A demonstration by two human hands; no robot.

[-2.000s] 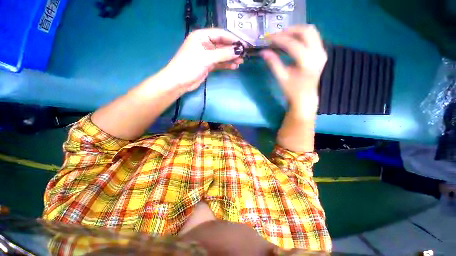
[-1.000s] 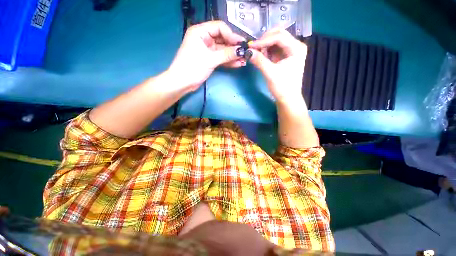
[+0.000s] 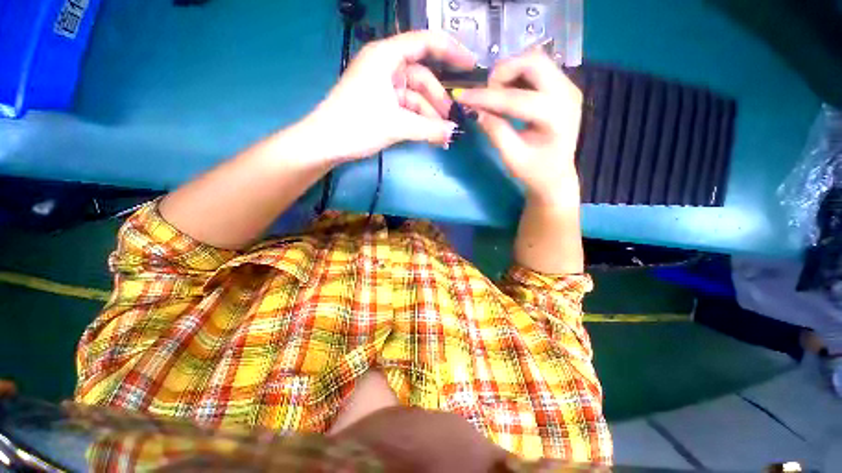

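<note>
A small black part (image 3: 459,115) is between my two hands, just in front of the bench unit. My left hand (image 3: 392,97) holds its left side with thumb and fingers. My right hand (image 3: 535,115) has its thumb and fingers at the part's right side, with a small yellow spot (image 3: 458,93) at the index fingertip. The fingers hide much of the part, and its details are too small to tell. The bench unit's silver top plate (image 3: 471,32) with screw heads lies just beyond the hands, cut off by the top edge.
A ribbed black tray (image 3: 655,139) lies right of my right hand. A blue bin (image 3: 42,55) with a white label is at the upper left. Black cables (image 3: 379,175) run left of the unit. Crumpled clear plastic (image 3: 811,175) is far right. Another person's arm (image 3: 748,323) shows at lower right.
The black part sits slightly lower and my left fingers are more spread around it. My right hand first came in to the part, then shifted slightly right. The view has shifted a little.
</note>
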